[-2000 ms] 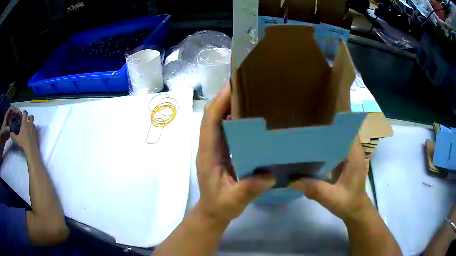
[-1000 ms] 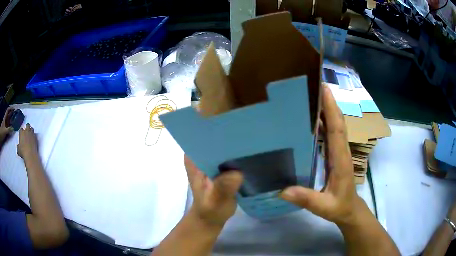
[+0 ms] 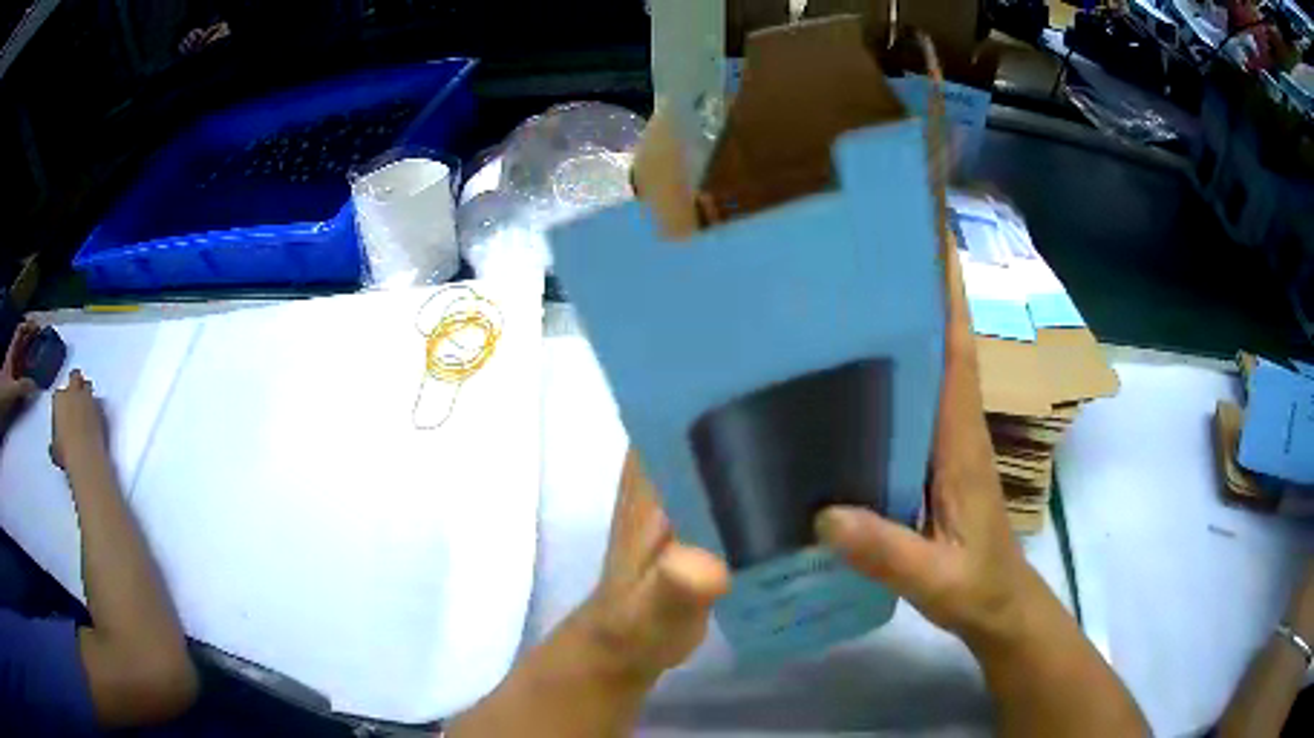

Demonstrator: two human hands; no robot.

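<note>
A light blue humidifier box is held in the air above the bench, tilted. Its face with a dark cylinder picture is towards me. Its brown flaps stand open at the top. My left hand holds its lower left side, fingers partly hidden behind it. My right hand holds its right side, with the thumb on the front face near the dark picture.
A stack of flat boxes lies right of the box. Rubber bands, bagged white cylinders and a blue tray are at left. A metal post stands ahead. Other people's arms show at both sides.
The box has turned from showing its open cavity to showing its dark-cylinder face. It has tipped back, and its lower printed part now shows. Both hands still hold it.
</note>
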